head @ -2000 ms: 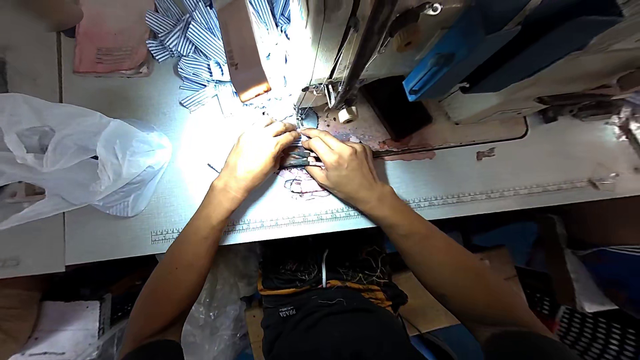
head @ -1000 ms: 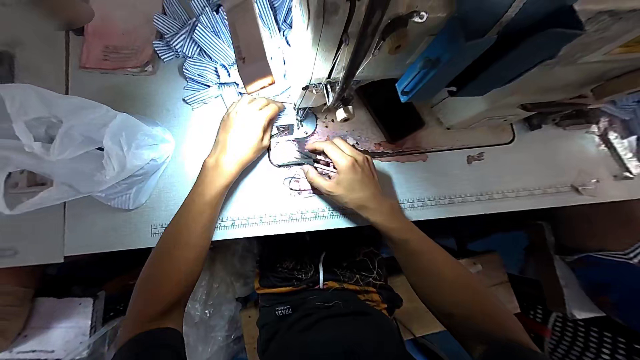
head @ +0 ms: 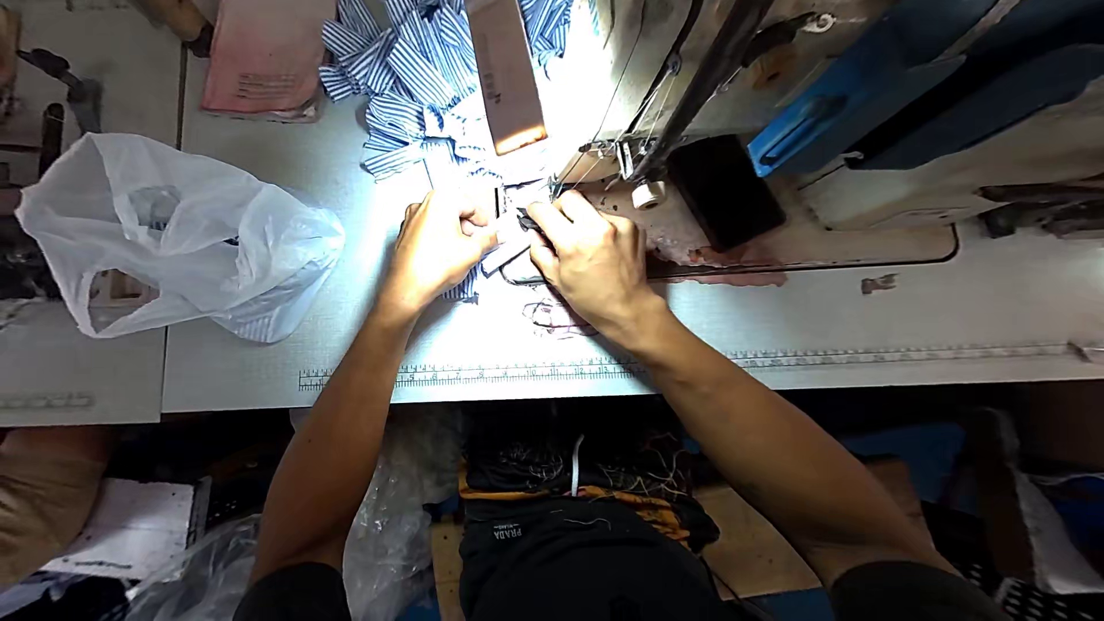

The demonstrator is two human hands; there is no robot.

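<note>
My left hand pinches a small piece of blue-and-white striped fabric just left of the needle area of a sewing machine. Close on the right, my right hand has its fingers curled at the presser foot, with a small dark metal tool, perhaps thread snips, partly hidden in them. Part of the cloth lies between both hands. Behind them a heap of striped fabric strips lies under a long brown card piece. Bright lamp light washes out detail around the needle.
A white plastic bag holding striped cloth lies at left, near a pink packet. A dark flat box rests by the machine. A printed ruler runs along the table's front edge. Another person's arm shows at lower left.
My left hand now pinches striped cloth, with a piece hanging below it. My right hand has moved up to the presser foot from the machine bed lower down.
</note>
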